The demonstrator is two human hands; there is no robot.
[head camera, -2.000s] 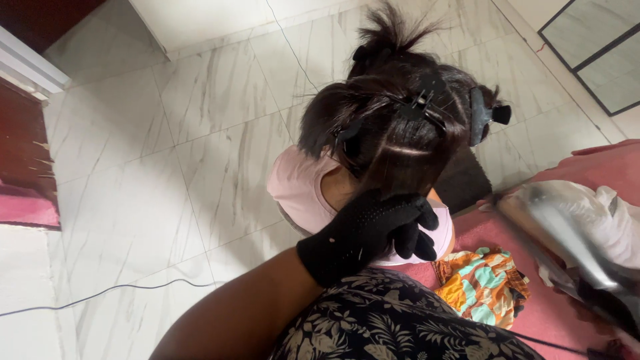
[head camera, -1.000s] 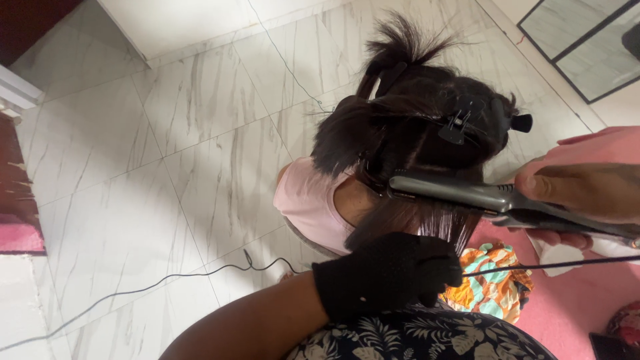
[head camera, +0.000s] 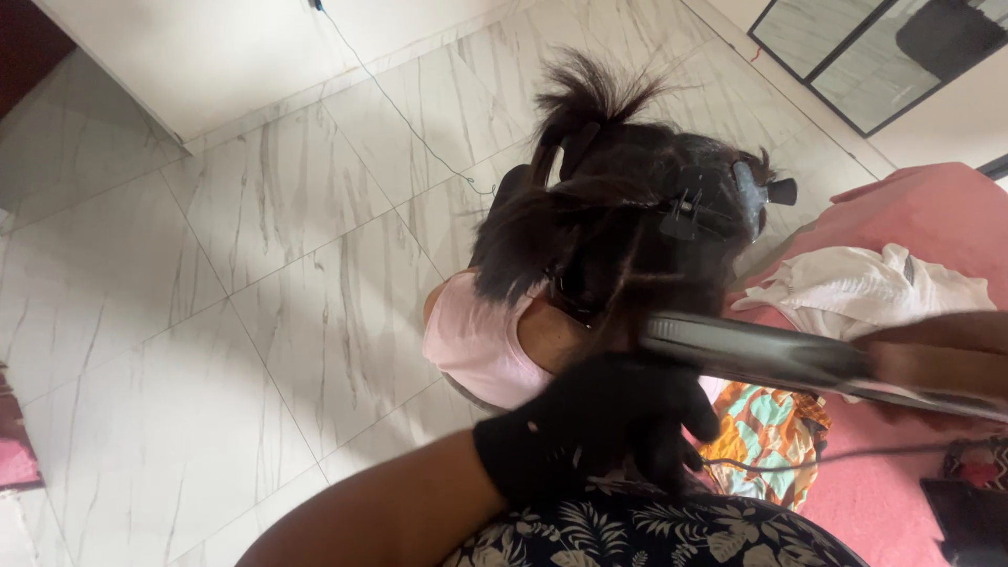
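Observation:
A seated person in a pink top (head camera: 480,346) has dark hair (head camera: 614,197) sectioned with black claw clips (head camera: 687,206) and a clip at the right side (head camera: 752,193). My right hand (head camera: 937,354), bare and motion-blurred, grips a hair straightener (head camera: 748,346). The tool's tip lies against the lower hair, just above my left hand. My left hand (head camera: 606,421) wears a black glove and is at the lower ends of that hair, its fingers curled and blurred; whether they pinch any strands cannot be told. Whether the straightener's plates are closed on hair is unclear.
A pink-covered surface (head camera: 890,488) at the right bears a white cloth (head camera: 858,287) and a patterned orange and green cloth (head camera: 768,441). A dark cord (head camera: 850,453) crosses it. A framed glass panel (head camera: 882,55) stands upper right. A thin cable (head camera: 402,110) runs along the marble-look floor.
Two seconds ago the straightener was right of the head, away from the hair; one second ago it lay across the lower hair, where it is now. My left hand stays near the lower hair.

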